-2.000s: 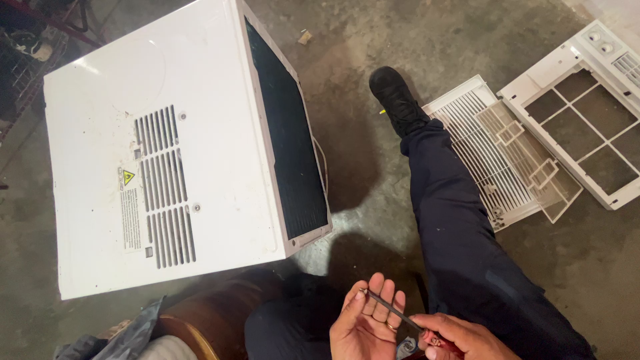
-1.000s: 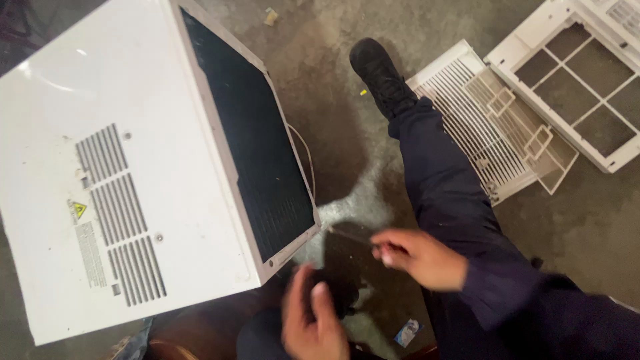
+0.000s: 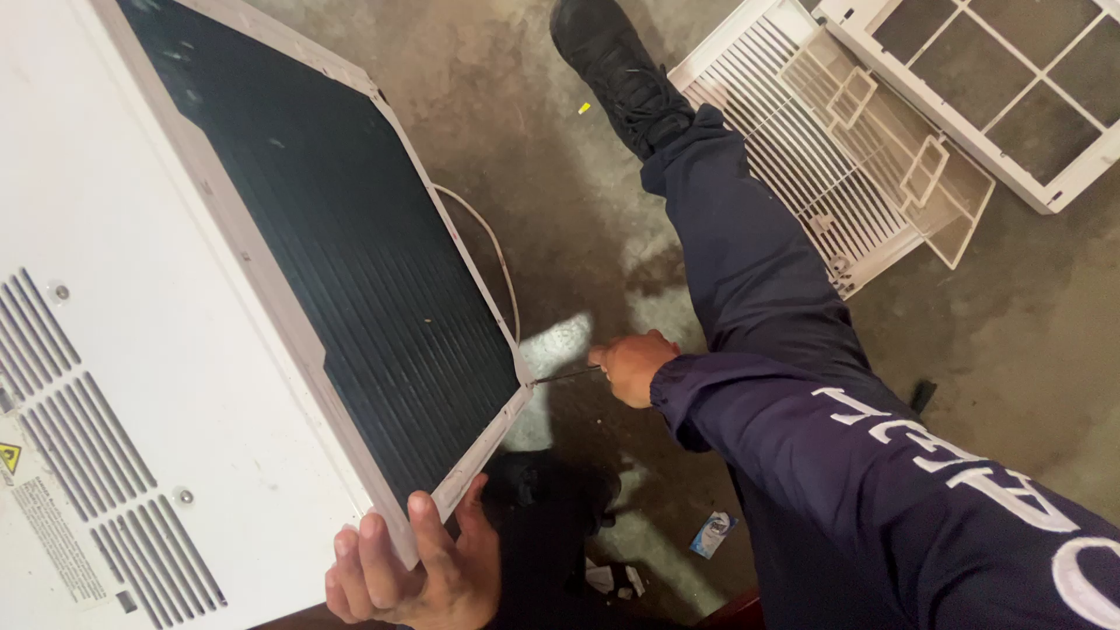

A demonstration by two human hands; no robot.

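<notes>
A white window air conditioner casing (image 3: 219,350) fills the left side, its dark finned coil (image 3: 376,262) facing right. My left hand (image 3: 429,560) rests against the lower corner of the casing, fingers spread over its edge. In my right hand (image 3: 637,366) is the handle end of a thin screwdriver (image 3: 567,376); my fingers hide the handle. The shaft points left, and its tip meets the frame's right corner beside the coil. Whether the tip sits in a screw is too small to tell.
A pale cord (image 3: 494,245) curves behind the unit. My outstretched leg (image 3: 761,245) lies between the unit and a slatted white grille (image 3: 787,131), a mesh filter (image 3: 927,175) and a white front frame (image 3: 971,131). A small packet (image 3: 713,534) lies on the concrete floor.
My hands were together on the screwdriver; they have parted. My left hand has moved onto the casing's corner, and my right has brought the screwdriver to the frame. The view has shifted closer to the unit.
</notes>
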